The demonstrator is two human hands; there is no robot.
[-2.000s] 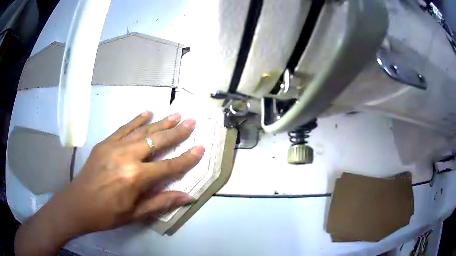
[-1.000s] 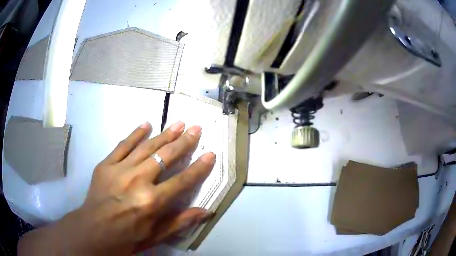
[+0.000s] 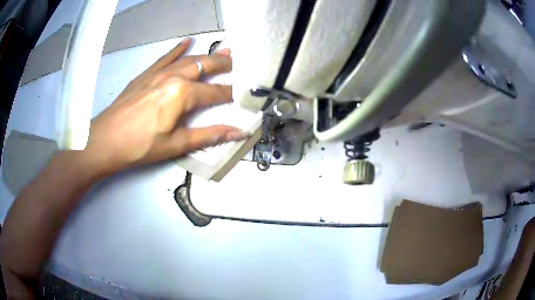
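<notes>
A white template [image 3: 205, 153] lies on a grey-beige flap piece [image 3: 232, 162], whose border shows at the right and front edges. Their right end is by the presser foot [image 3: 270, 126]; the upper part is hidden by my left hand and the machine head. My left hand [image 3: 170, 111], with a ring, lies flat on the template with fingers spread, its fingertips partly behind the machine head. My right hand is not in view; only a piece of forearm shows at the lower right edge. The shiny needle plate [image 3: 291, 151] is partly uncovered.
A stack of brown cut pieces [image 3: 433, 243] lies front right. Sewn flaps [image 3: 161, 24] lie behind my left hand. A grey-beige piece [image 3: 26, 161] lies at left, partly behind my arm. The tension knob [image 3: 358, 171] and machine head [image 3: 352, 53] stand right of the foot.
The template and cloth have turned and moved back and left with my left hand. The sewn flaps have shifted back. More of the needle plate and a slot in the bed now show.
</notes>
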